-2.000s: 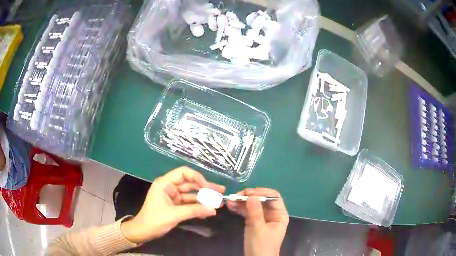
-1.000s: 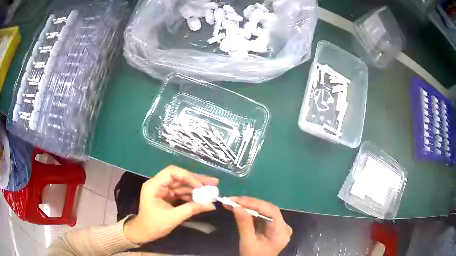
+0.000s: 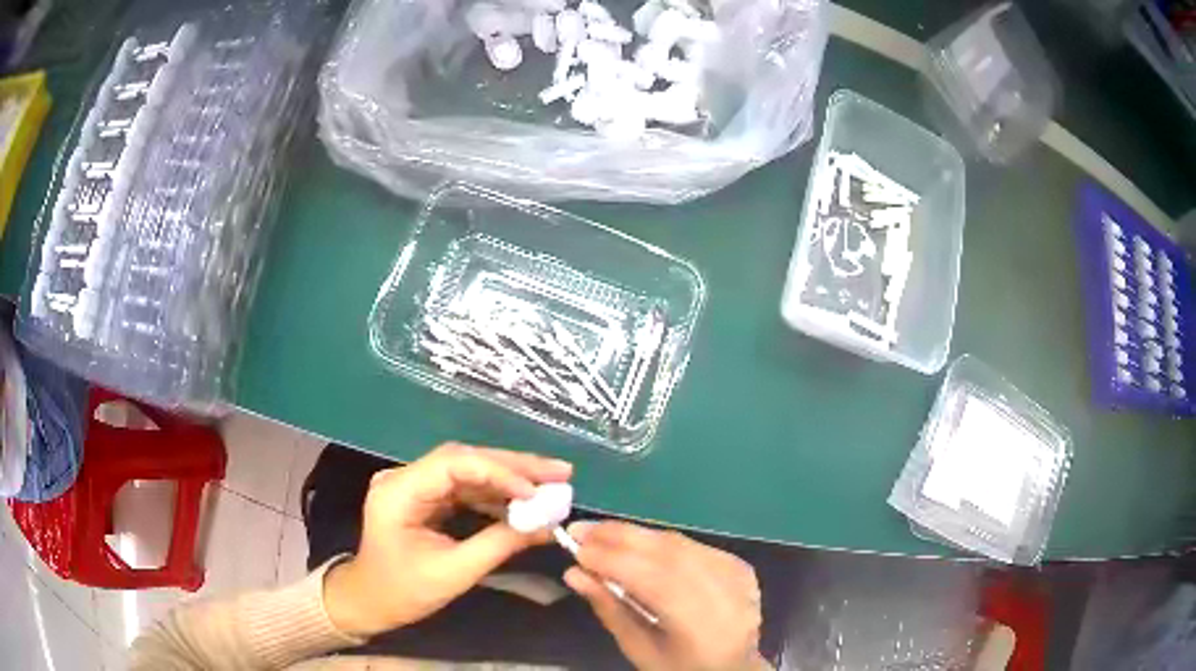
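My left hand (image 3: 426, 535) holds a chunky white cap (image 3: 540, 507) between thumb and fingers, just off the bench's front edge. My right hand (image 3: 676, 593) grips a slim white rod (image 3: 630, 600), tilted down to the right. The rod's upper end is at the cap's lower right; I cannot tell whether it sits inside the cap. A clear parts tray (image 3: 538, 216) just beyond my hands holds a loose pile of slim rods (image 3: 525, 367).
Behind lies a plastic bag (image 3: 459, 164) of white caps. Blister trays (image 3: 171, 223) are stacked left. A translucent box (image 3: 934, 262) of white sleeves, a small clear box (image 3: 984, 459) and a blue tray (image 3: 1135, 308) stand right. A red stool (image 3: 164, 459) is lower left.
The rod has gone from nearly level to tilted down to the right. My right hand has turned and moved slightly lower, its fingers now covering more of the rod. My left hand still holds the cap.
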